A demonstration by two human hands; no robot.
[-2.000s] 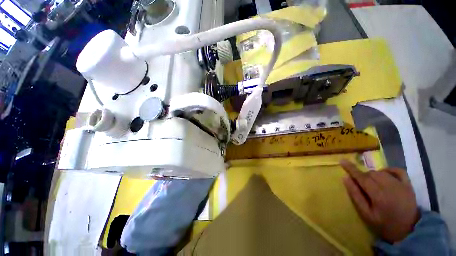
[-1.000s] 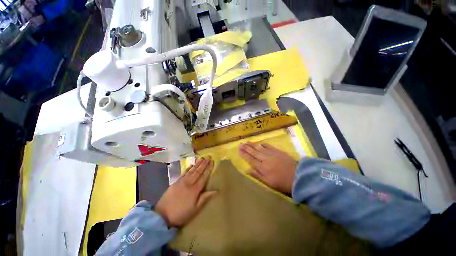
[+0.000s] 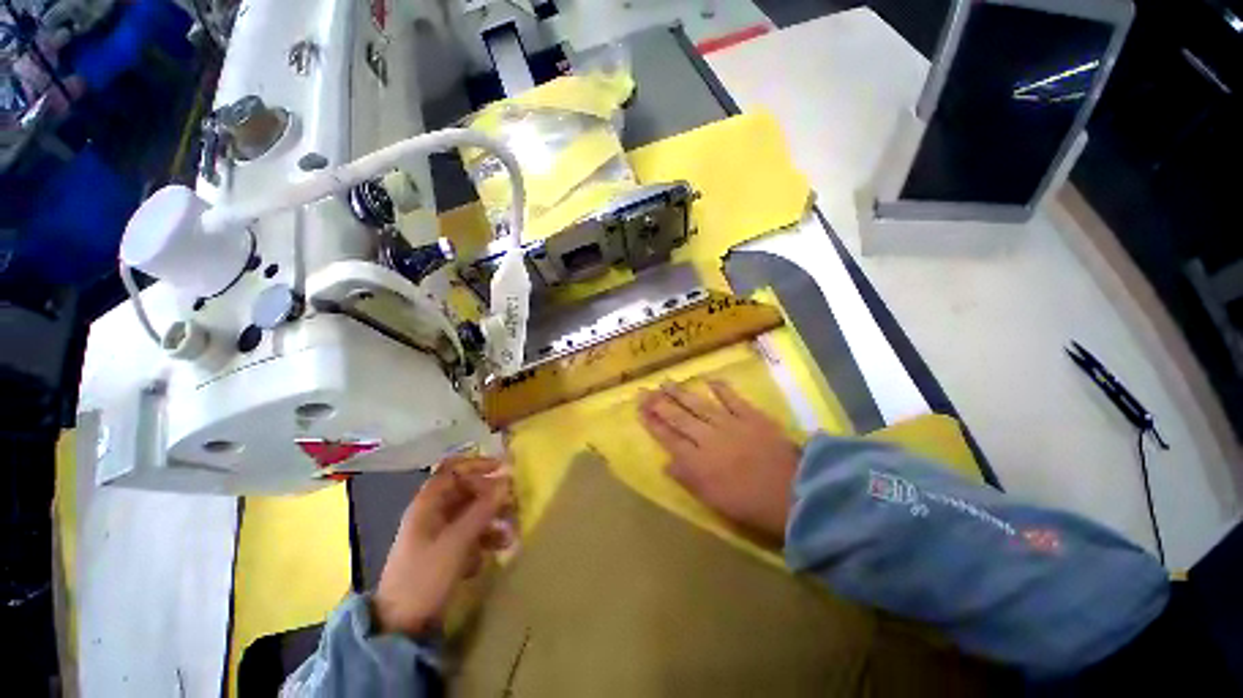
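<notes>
A yellow panel (image 3: pixel 600 434) lies flat in front of the marked clamp bar (image 3: pixel 641 357), its far edge against or under the bar. Its tan side (image 3: pixel 641 580) is folded over toward me in a pointed shape. My right hand (image 3: pixel 720 453) lies flat on the yellow panel with fingers spread, just in front of the bar. My left hand (image 3: pixel 443 539) is at the panel's left edge beside the machine head, fingers bent and thumb near the fingertips; whether it pinches the edge is unclear. The perforated metal strip (image 3: pixel 620 307) runs behind the bar.
The sewing machine head (image 3: pixel 327 396) stands at left, its white hose (image 3: pixel 464 137) curving in front. The presser clamp (image 3: pixel 600 246) is behind the strip. A tablet on a stand (image 3: pixel 1002 109) and corded black thread snips (image 3: pixel 1111 389) are at right. A white sheet (image 3: pixel 150 586) lies at lower left.
My left hand came into view, lay flat on the panel, then lifted and bent its fingers at the left edge. My right hand moved left from the bar's right end onto the panel's middle.
</notes>
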